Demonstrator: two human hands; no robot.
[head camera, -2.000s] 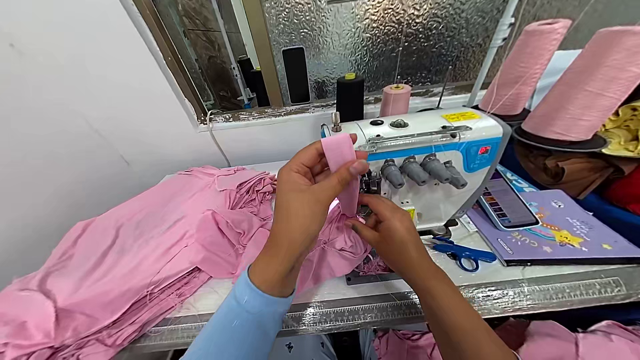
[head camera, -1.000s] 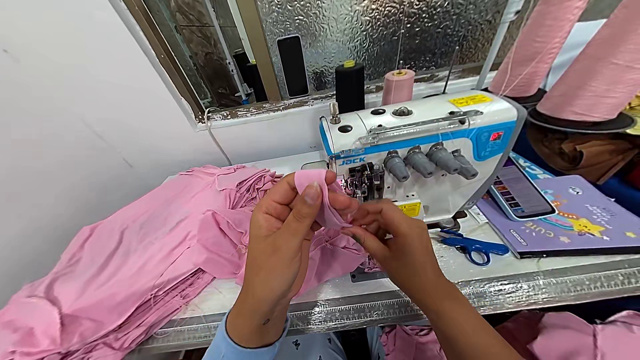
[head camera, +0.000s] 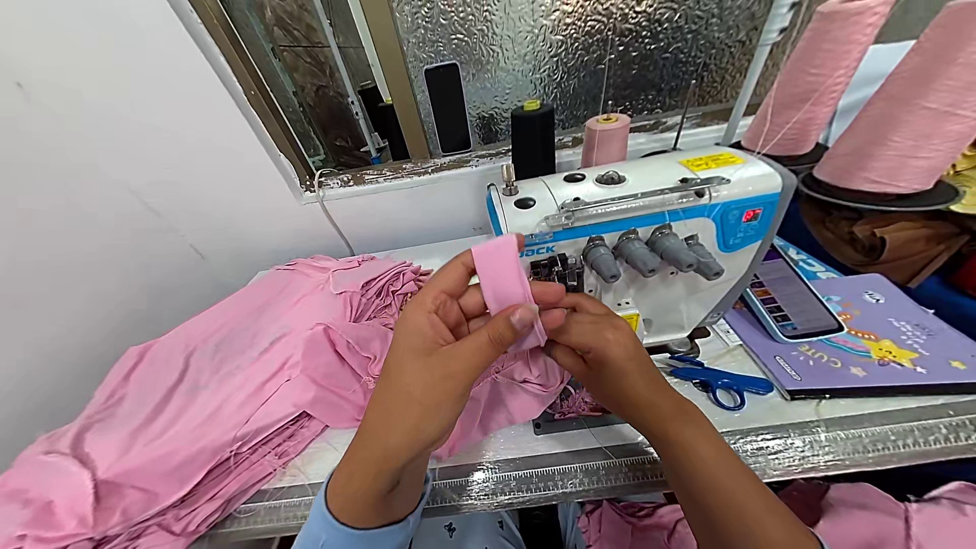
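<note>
A folded pink fabric band (head camera: 503, 282) is looped over the fingers of my left hand (head camera: 450, 335), whose thumb presses on its lower part. The fingers of my right hand (head camera: 602, 343) meet the band's right edge and pinch there. Both hands are in front of a white and blue Jack overlock sewing machine (head camera: 648, 206), and they partly hide its needle area. Behind and below the hands lies more pink fabric (head camera: 511, 396). To the left, a big heap of pink fabric pieces (head camera: 221, 366) covers the table.
Blue thread snips (head camera: 720, 381) lie right of the machine's base, beside a phone (head camera: 793, 293) on a purple notebook (head camera: 877, 335). Large pink thread cones (head camera: 900, 107) stand at the right. A ruler tape (head camera: 549, 476) runs along the table's front edge. Another phone (head camera: 448, 107) leans at the window.
The band, held upright two seconds ago with my right hand at its lower end, is now bent over my left fingers. My right hand has come up close to my left thumb.
</note>
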